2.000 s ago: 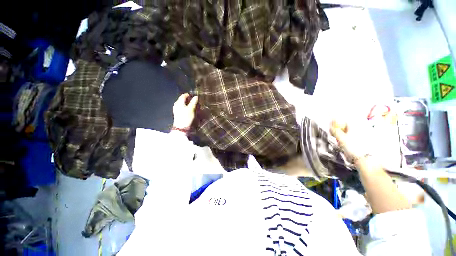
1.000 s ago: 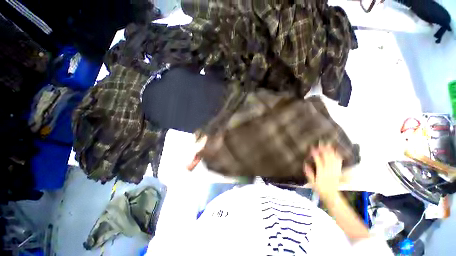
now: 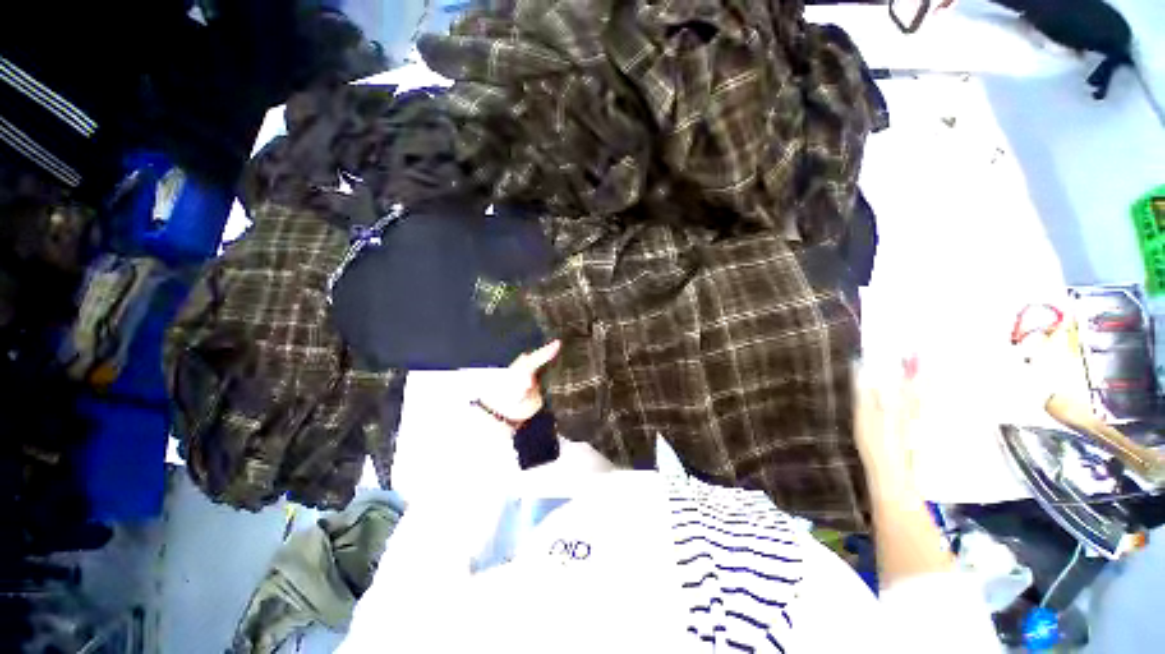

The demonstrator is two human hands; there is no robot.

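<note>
A dark brown plaid garment piece [image 3: 754,345] lies spread in front of me over the right part of the black padded board [image 3: 415,294]. My left hand [image 3: 515,386] is at its left edge, thumb near the cloth; whether it pinches the cloth is unclear. My right hand [image 3: 890,390] is beside its right edge over the white table, pale and washed out, so its fingers are hard to tell. The steam iron [image 3: 1086,466] with its wooden handle stands at the right table edge, with no hand on it.
A large plaid pile [image 3: 664,102] lies beyond the board, and a smaller plaid pile [image 3: 268,358] lies left of its rounded end. Red-orange handle loops [image 3: 1035,322] lie on the white table [image 3: 958,243] near the iron. Blue bins [image 3: 128,422] stand at the left.
The iron was in my right hand and now stands at the right edge. The plaid piece has been turned and spread out. My right hand has moved off it to the right.
</note>
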